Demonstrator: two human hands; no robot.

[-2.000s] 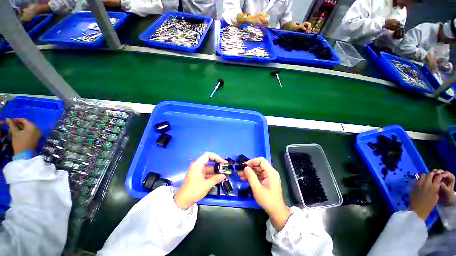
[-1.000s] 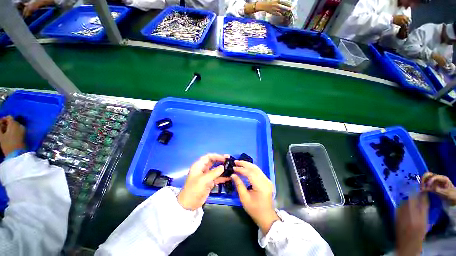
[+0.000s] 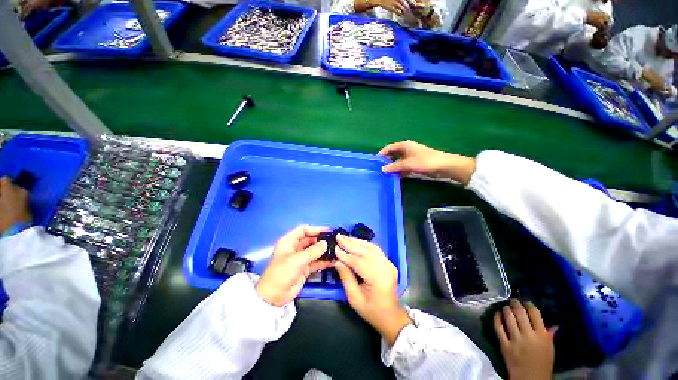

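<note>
My left hand (image 3: 287,264) and my right hand (image 3: 367,277) meet over the near edge of the large blue tray (image 3: 312,178). Both hold a small black plastic housing (image 3: 329,243) between thumbs and fingers; its details are hidden by the fingers. Another black housing (image 3: 363,231) lies just beyond my right hand. Two housings lie at the tray's upper left, one of them with a pale edge (image 3: 239,179). More black pieces (image 3: 222,260) lie at its lower left. Some pieces under my hands are partly hidden.
A clear box of small black parts (image 3: 462,256) stands right of the tray. A neighbour's arm (image 3: 550,189) reaches over it, fingers at the tray's upper right corner. Their other hand (image 3: 525,334) rests on the bench. Circuit boards (image 3: 123,200) lie left. Stemmed parts (image 3: 241,108) lie on the green belt (image 3: 297,111).
The neighbour's arm has come in from the right and touches the tray's corner; their other hand is on the bench. My hands have closed together around the housing. The belt parts have moved left.
</note>
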